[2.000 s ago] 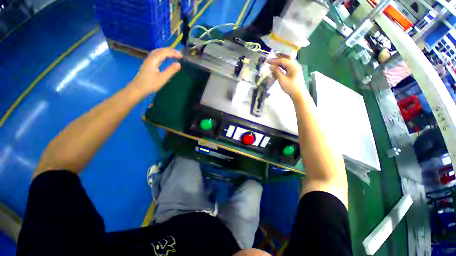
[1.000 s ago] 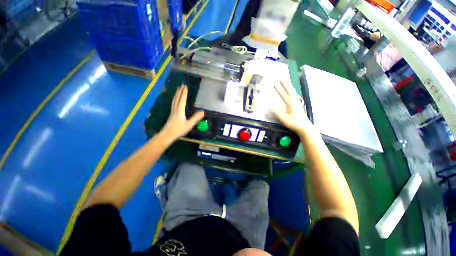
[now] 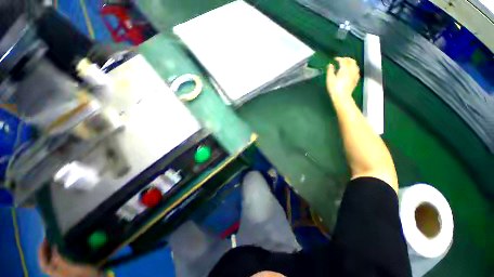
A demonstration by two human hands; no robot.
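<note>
The bench press with its grey base plate fills the left side, blurred. Its front panel has a green button at the right, a red button in the middle and another green button at the left. My right hand is over the green bench, left of a long white strip. Its fingers are bent with a small gap between thumb and finger; whether it holds anything cannot be told. My left hand is at the machine's lower left corner, blurred and partly cut off by the frame's bottom edge.
A stack of white sheets lies on the bench behind my right forearm's left side. A cream tape ring lies beside the machine. A thick white film roll with a brown core is at the lower right. A small clear item is at the top.
The view has turned right, bringing the tape ring and film roll into view. My right hand has left the machine for the bench. My left hand now shows low at the machine's left corner.
</note>
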